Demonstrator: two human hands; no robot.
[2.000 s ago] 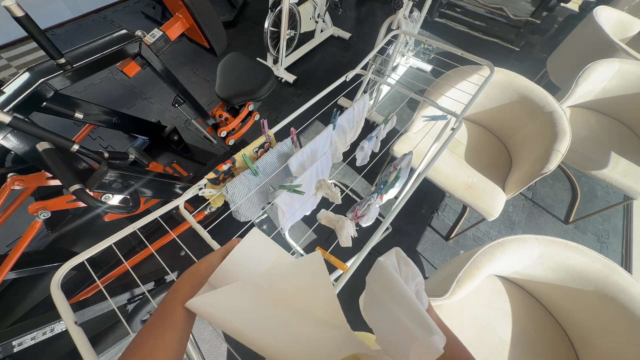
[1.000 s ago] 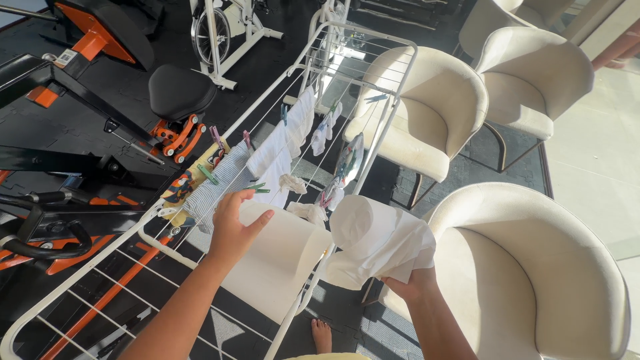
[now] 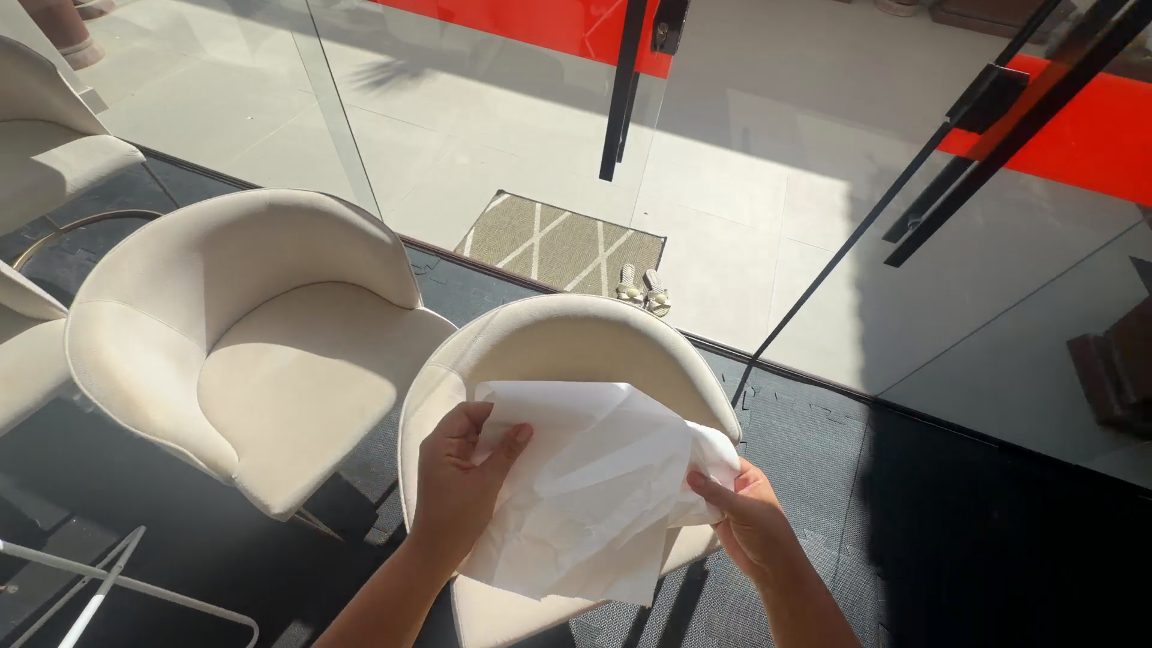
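Note:
A white cloth (image 3: 585,486), creased and partly folded, is stretched between my two hands above the seat of a cream tub chair (image 3: 576,328). My left hand (image 3: 463,472) pinches its upper left edge between thumb and fingers. At the right, a bunched part of the cloth is gripped by my right hand (image 3: 742,513), thumb on top. The cloth hides much of the chair seat.
Another cream tub chair (image 3: 270,333) stands at the left. White rack legs (image 3: 135,576) show at lower left. Beyond a glass door with a black handle (image 3: 621,99) lie a patterned mat (image 3: 558,238) and a pair of sandals (image 3: 643,290). Dark mats cover the near floor.
The view has swung far right, from the drying rack to the chairs and glass door. The white cloth, held over the rack earlier, is now over a chair, more spread between both hands.

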